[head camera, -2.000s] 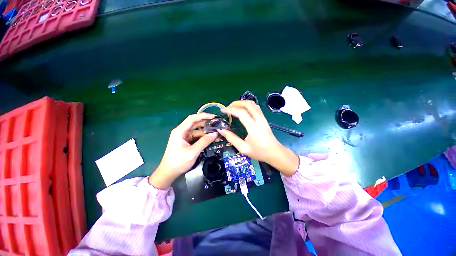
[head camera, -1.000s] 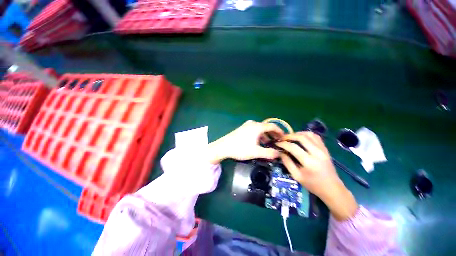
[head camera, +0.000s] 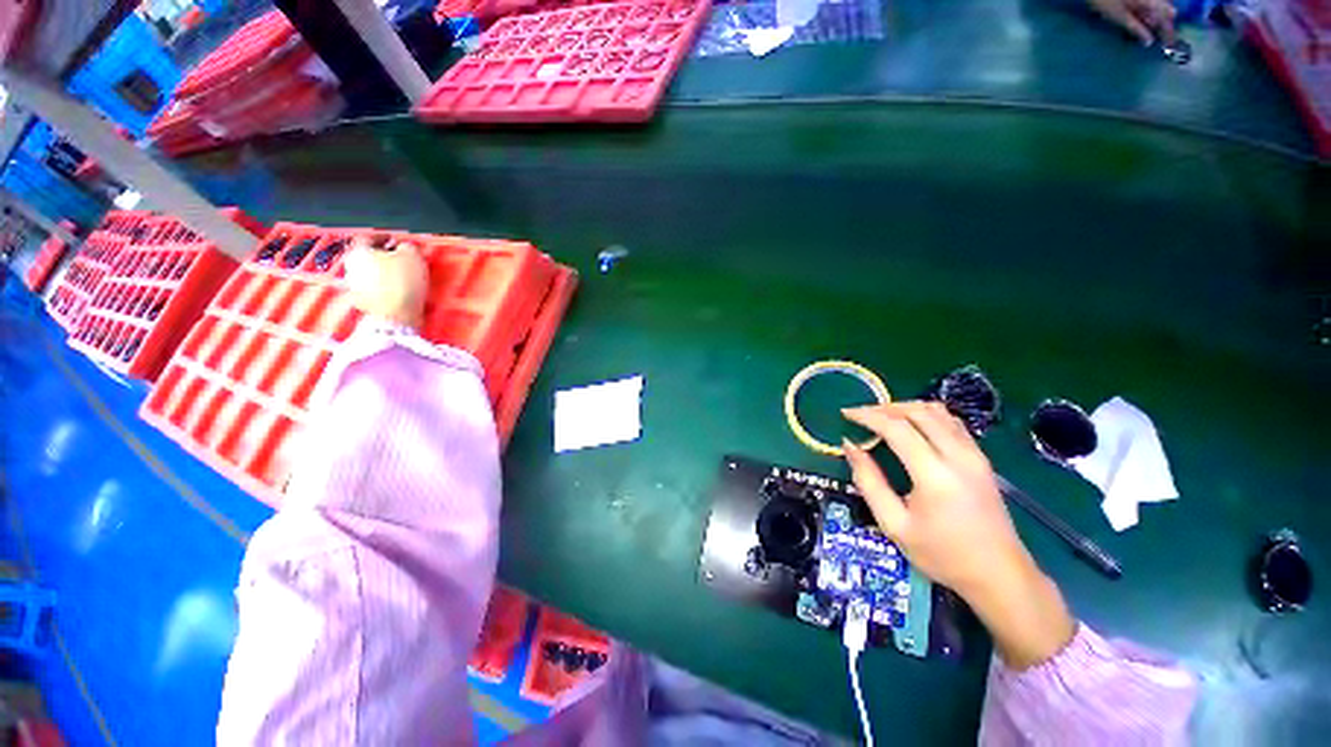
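Observation:
My left hand (head camera: 387, 280) is over the far row of the large red tray (head camera: 263, 362), at its pockets; its fingertips are partly hidden, and a dark unit shows at them. Several black round units sit in that row. My right hand (head camera: 942, 504) is above the blue board (head camera: 864, 566), fingers apart, with nothing in it. The black jig plate (head camera: 737, 514) has a round black socket (head camera: 787, 528) left of the board. A white cable (head camera: 858, 674) is plugged into the board. A yellow ring (head camera: 793, 401) lies just beyond the plate.
A black crinkled clump (head camera: 966, 399), a round unit (head camera: 1063, 432) on a white wipe (head camera: 1131, 460), a dark rod (head camera: 1066, 528) and another unit (head camera: 1285, 572) lie right. White paper (head camera: 597, 415) lies left. Another red tray (head camera: 569, 62) is beyond. Another person's hand (head camera: 1139, 18) shows at top right.
My left hand has left the middle, where both hands held a dark unit, and reached to the red tray. My right hand has opened. The view has turned left.

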